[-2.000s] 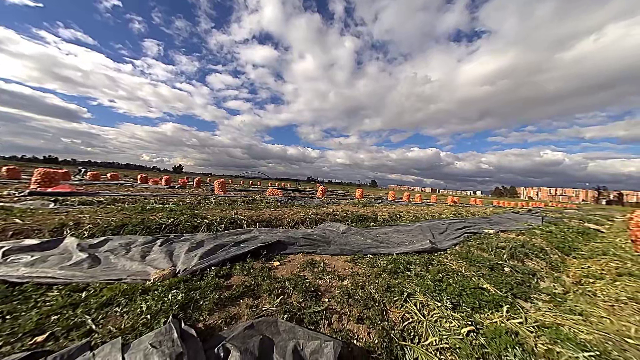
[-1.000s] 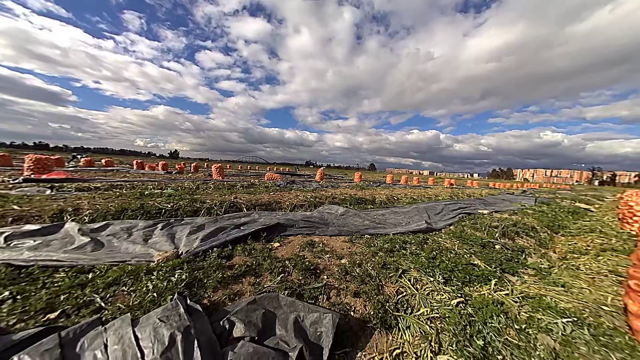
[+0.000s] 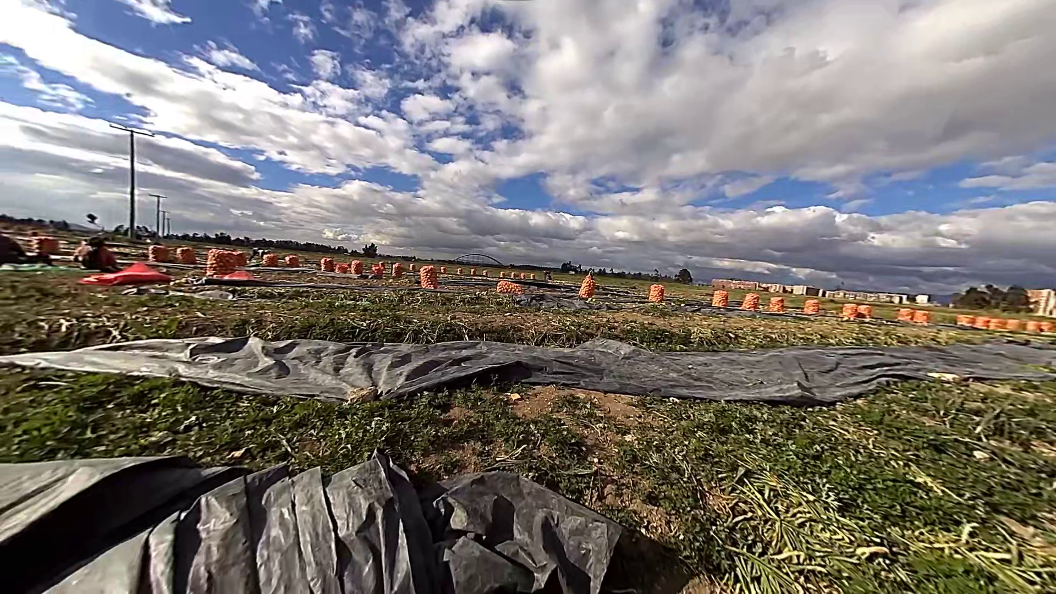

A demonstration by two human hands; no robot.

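Neither my left hand nor my right hand is in the head view. Closest to me, at the bottom left, lies a bunched and folded dark plastic sheet [image 3: 363,528]. Beyond it a long, wrinkled grey plastic sheet [image 3: 577,367] stretches across the ground from left to right. Weeds and dry cut stalks [image 3: 784,528] cover the soil at the lower right. Farther off, filled orange mesh sacks stand in the field, among them one upright sack [image 3: 428,277] left of the middle.
At the far left, people [image 3: 95,254] are low to the ground near a red heap of cloth or netting [image 3: 128,275]. Utility poles [image 3: 132,181] rise behind them. Distant buildings [image 3: 866,295] and trees [image 3: 990,298] line the horizon at the right.
The view has turned to the left. Poles and people at the far left have come into sight, and the sacks at the right edge have gone out of it.
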